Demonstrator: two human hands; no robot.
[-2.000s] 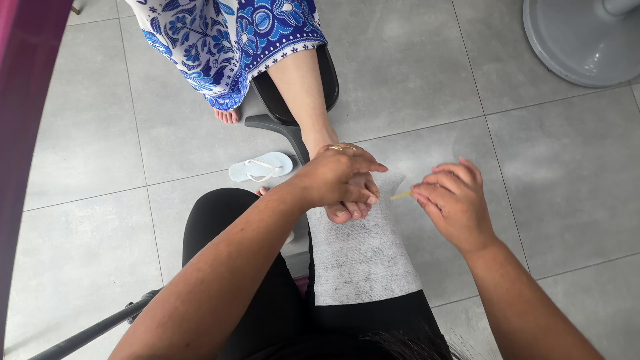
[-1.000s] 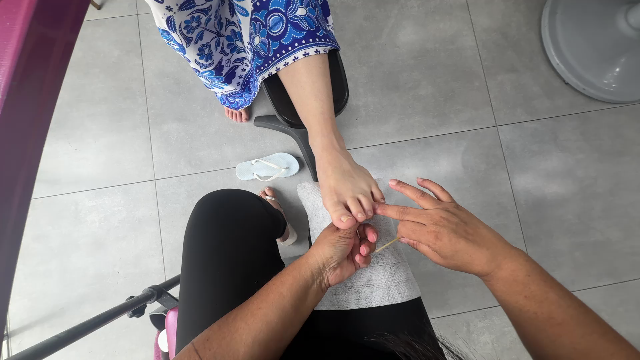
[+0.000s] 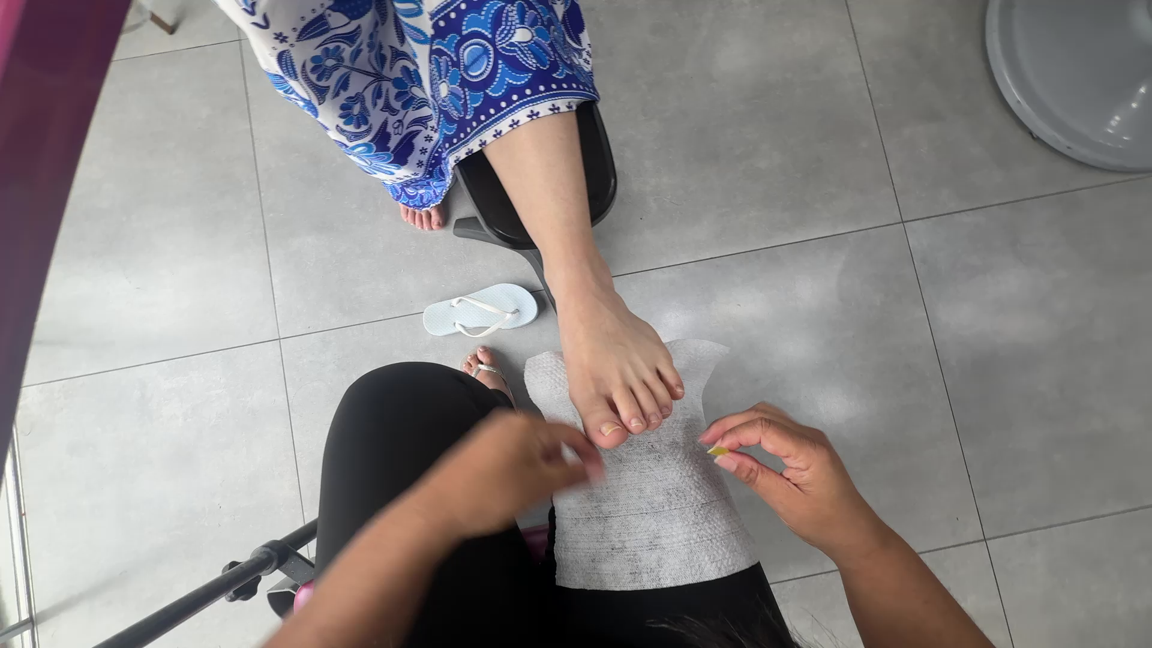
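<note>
Another person's bare foot [image 3: 621, 369] rests toes toward me over a white textured towel [image 3: 643, 531] spread on my thigh. My right hand [image 3: 774, 463], right of the toes, pinches a small yellowish piece [image 3: 717, 451] between thumb and fingertips; most of it is hidden. My left hand [image 3: 513, 468], blurred by motion, is just below and left of the big toe [image 3: 607, 427], fingers bent. Whether it holds anything or touches the toe, I cannot tell.
A black padded footrest [image 3: 513, 202] is under the person's leg, below a blue and white patterned garment [image 3: 432, 90]. A pale flip-flop [image 3: 481, 310] lies on the tiled floor. A black metal bar [image 3: 211, 585] is at lower left, a round grey base [image 3: 1080, 81] at upper right.
My left hand has let go of the toes and moved left of them. My right hand has drawn back to the right from the small toes, with the yellowish piece in its fingers.
</note>
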